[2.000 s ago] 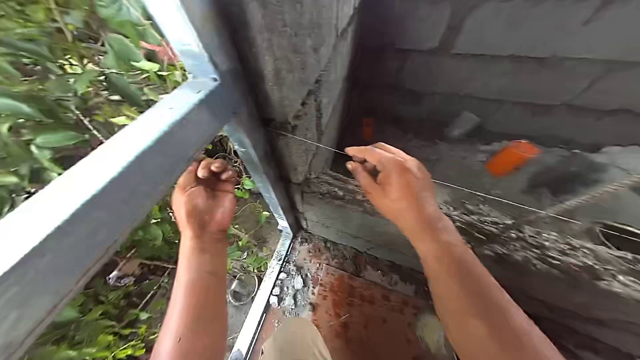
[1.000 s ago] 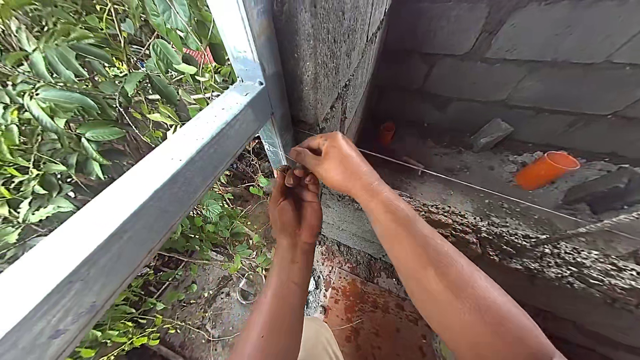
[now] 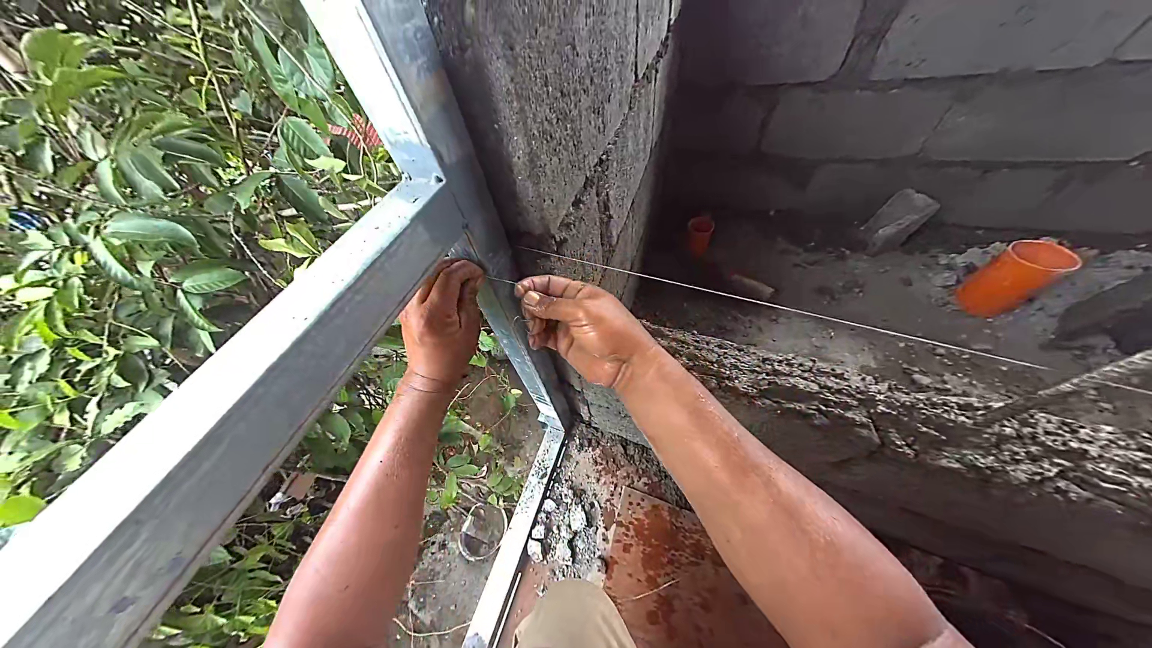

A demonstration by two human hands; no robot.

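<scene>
My left hand (image 3: 443, 319) is at the post of a grey metal frame (image 3: 297, 328), just under the joint with its long rail, fingers bent together. A short length of thin line (image 3: 500, 280) runs from there to my right hand (image 3: 580, 326), which pinches it between thumb and fingertips. Behind my right hand a taut white string (image 3: 774, 306) stretches from beside the concrete column (image 3: 576, 117) across to the right. What the left fingertips close on is partly hidden by the hand and frame.
An orange pipe stub (image 3: 1012, 281) and a smaller one (image 3: 700, 234) stand in the dirt before a block wall (image 3: 1035, 121). A rough masonry ledge (image 3: 810, 396) runs along the right. Leafy plants (image 3: 144, 216) fill the left. Rubble (image 3: 562, 526) lies below, beside a reddish stained board (image 3: 670, 558).
My right hand has come from the string at the column to beside my left hand. Since a second ago the hands have moved slightly apart, with thin line now visible between them.
</scene>
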